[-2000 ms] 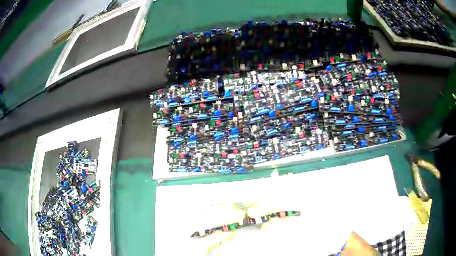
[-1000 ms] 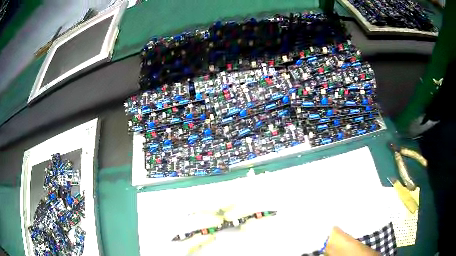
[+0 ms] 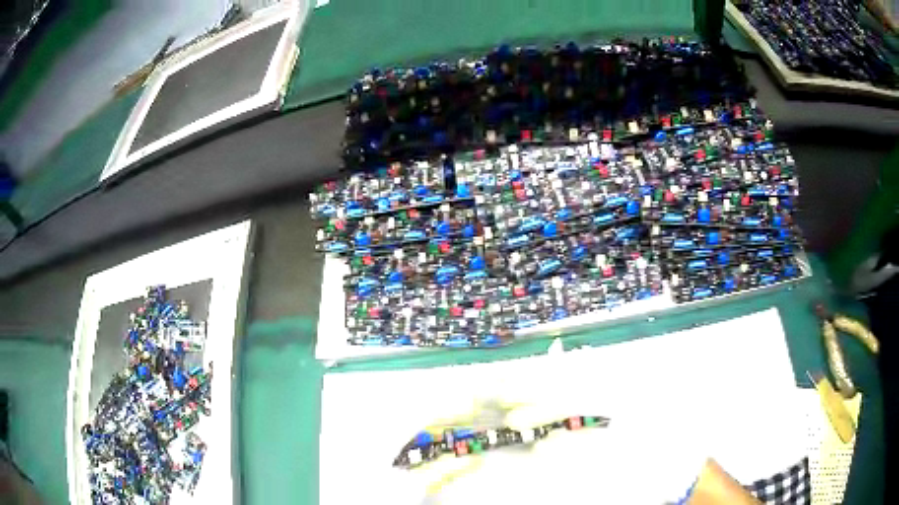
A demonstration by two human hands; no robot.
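A narrow board strip (image 3: 503, 436) with red, green, white and blue parts lies slantwise over the white work sheet (image 3: 680, 380). Yellow glove fingers show above and below its left and middle part; I take them as my left hand (image 3: 455, 471), closed on the strip. The white of the gloves is washed out against the sheet, so the hand outlines are lost. A bare wrist with a blue edge and checked sleeve at the bottom right belongs to my right hand (image 3: 718, 485); its glove and grip cannot be made out.
A large stack of board strips (image 3: 562, 217) lies beyond the sheet. A white-framed tray with loose boards (image 3: 229, 395) is at left, an empty white-framed tray (image 3: 118, 158) farther back. Yellow-handled pliers (image 3: 838, 355) and a yellow tag (image 3: 838, 409) lie at right. Another board-filled tray (image 3: 789, 79) is top right.
The strip has turned slightly in the fingers, and more blue and white parts show on its left half. The whole view has shifted back and forth with my head.
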